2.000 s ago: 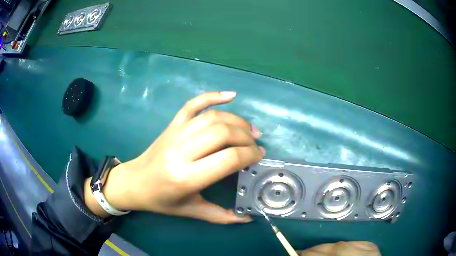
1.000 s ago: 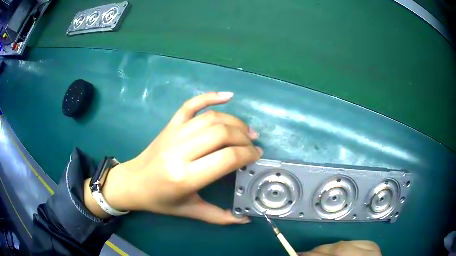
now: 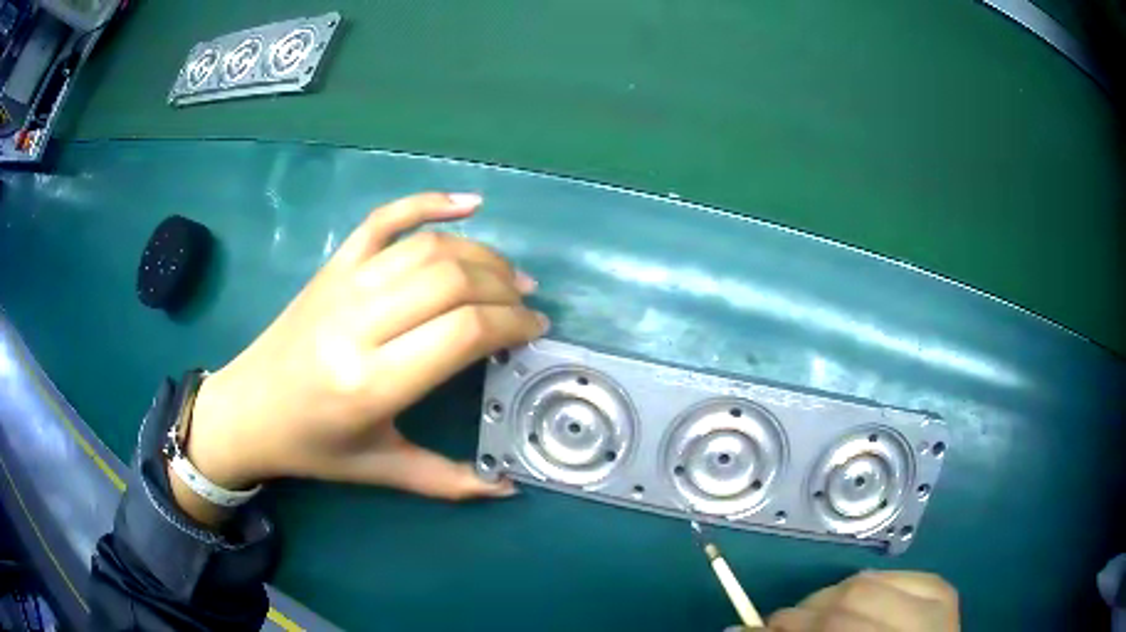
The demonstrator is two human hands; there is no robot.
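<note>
A grey three-ring metal plate (image 3: pixel 651 452) lies on the glossy green surface, slightly tilted down to the right. My left hand (image 3: pixel 371 352) grips its left end, thumb at the lower corner and a fingertip at the upper corner, index finger raised. My right hand (image 3: pixel 871 605), cut off by the bottom edge, holds a pointed hand tool (image 3: pixel 733 583) with a pale handle. The tool's dark tip is at the plate's lower edge, below the middle ring; whether it touches is unclear.
A black round pad (image 3: pixel 174 263) lies at the left. Another three-ring plate (image 3: pixel 256 59) lies on the green belt (image 3: pixel 593 74) at the upper left. Electronic equipment (image 3: pixel 43 74) stands in the top left corner. A silver rail (image 3: pixel 1050 35) shows at the top right.
My left hand and the plate have moved left and slightly up, and the plate has turned a little. The tool tip has moved right along the lower edge. The belt plate has shifted slightly right.
</note>
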